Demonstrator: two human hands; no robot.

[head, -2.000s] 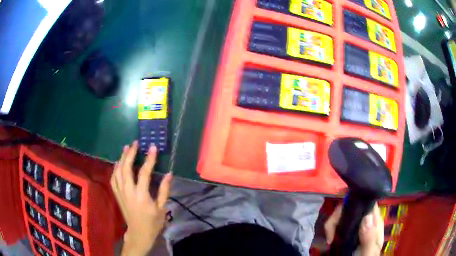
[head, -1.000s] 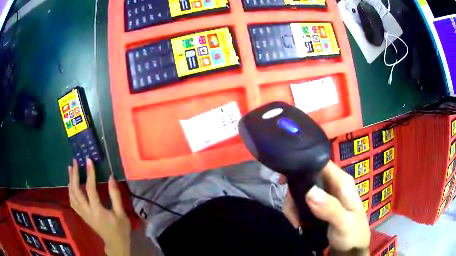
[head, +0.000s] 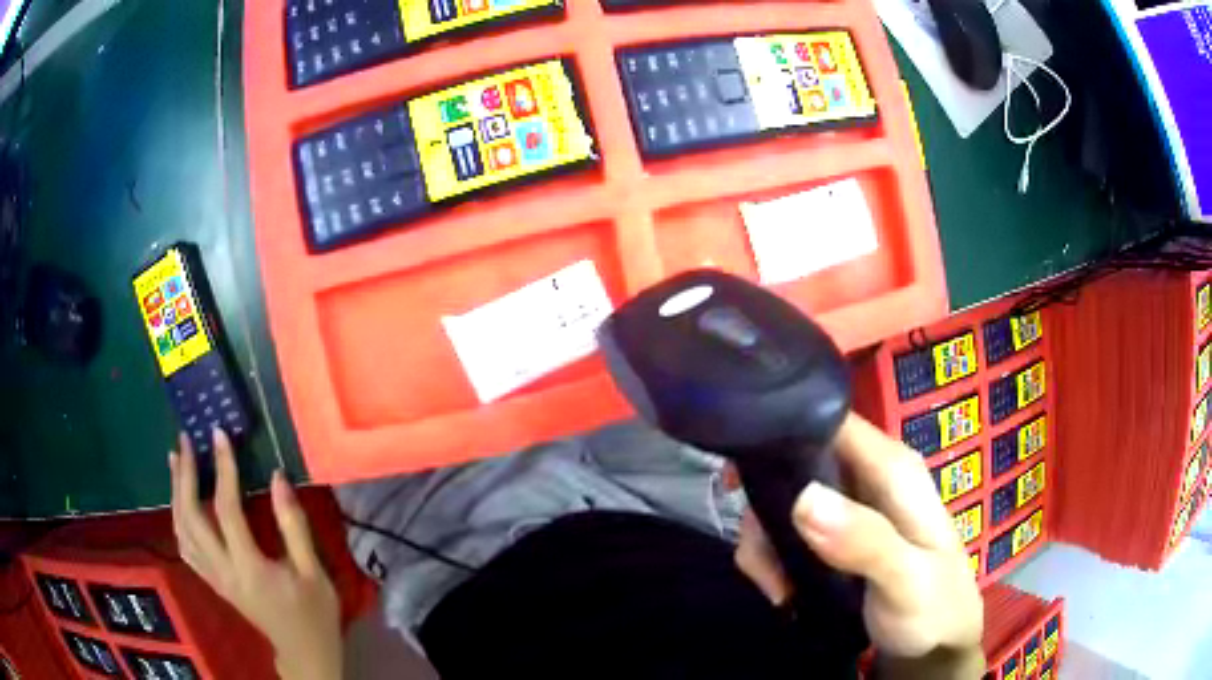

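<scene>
My right hand [head: 888,538] is shut on the handle of a black barcode scanner [head: 728,365]. The scanner's head is over the near edge of the red-orange phone tray [head: 286,299], beside a white barcode label sheet [head: 529,330] in the near left pocket. Another label sheet [head: 811,231] lies in the near right pocket. My left hand [head: 253,538] has its fingers apart, with fingertips at the keypad end of a black keypad phone [head: 190,348] lying face up on the green bench mat. Keypad phones [head: 445,150] with yellow faces fill the tray's farther visible pockets.
A black mouse [head: 966,40] and white cable [head: 1033,120] are at the upper right. A dark rounded object [head: 60,316] is at the left. Stacked red trays stand below the bench on the left [head: 173,585] and right [head: 1116,438]. A monitor [head: 1183,100] is at the right edge.
The view has swung to the right, so the tray and loose phone appear farther left. The blue light on top of the scanner no longer shows. My left fingertips remain at the loose phone.
</scene>
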